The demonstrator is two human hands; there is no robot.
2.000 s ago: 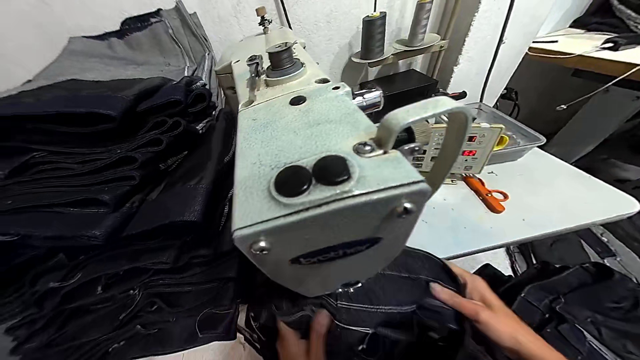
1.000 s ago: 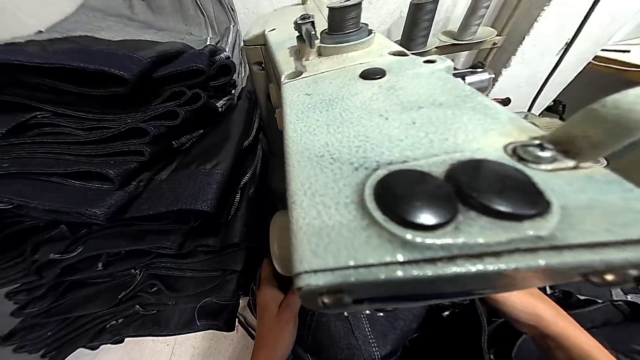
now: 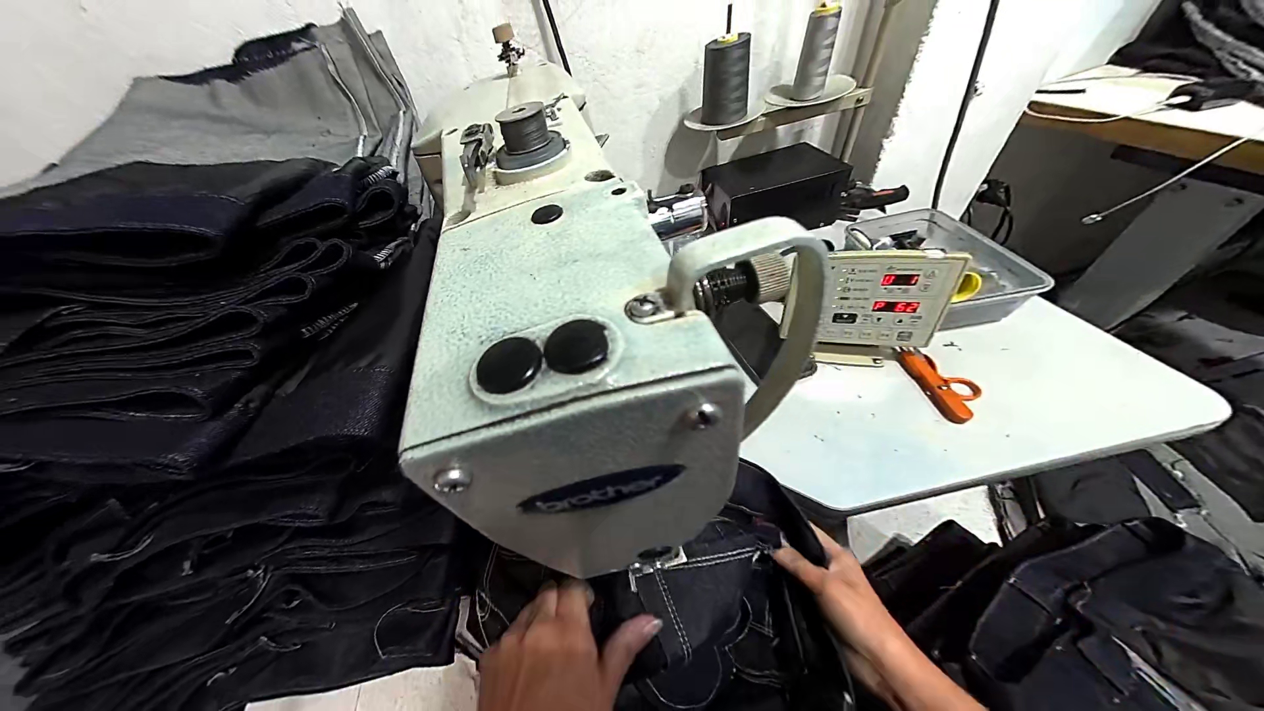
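Dark denim trousers [image 3: 696,602] with pale double stitching lie under the head of a Brother sewing machine [image 3: 573,395]. My left hand [image 3: 558,647] rests on the denim just below the machine head, thumb spread to the right, fingertips partly hidden by the head. On the right side my right hand [image 3: 839,602] grips the edge of the garment, fingers partly behind the cloth. The machine head hides most of the sewing area; a small metal part of the presser foot [image 3: 657,565] shows beneath it.
A tall stack of folded denim [image 3: 197,395] stands left. On the white tabletop [image 3: 1066,395] are orange thread snips [image 3: 943,387], a control panel [image 3: 894,301] and a plastic tray [image 3: 1027,276]. Thread cones [image 3: 726,79] stand behind. More denim [image 3: 1096,612] lies lower right.
The view has drawn back from the machine since a second ago. My left hand, beside the lower left of the machine head then, now lies on the denim under its front.
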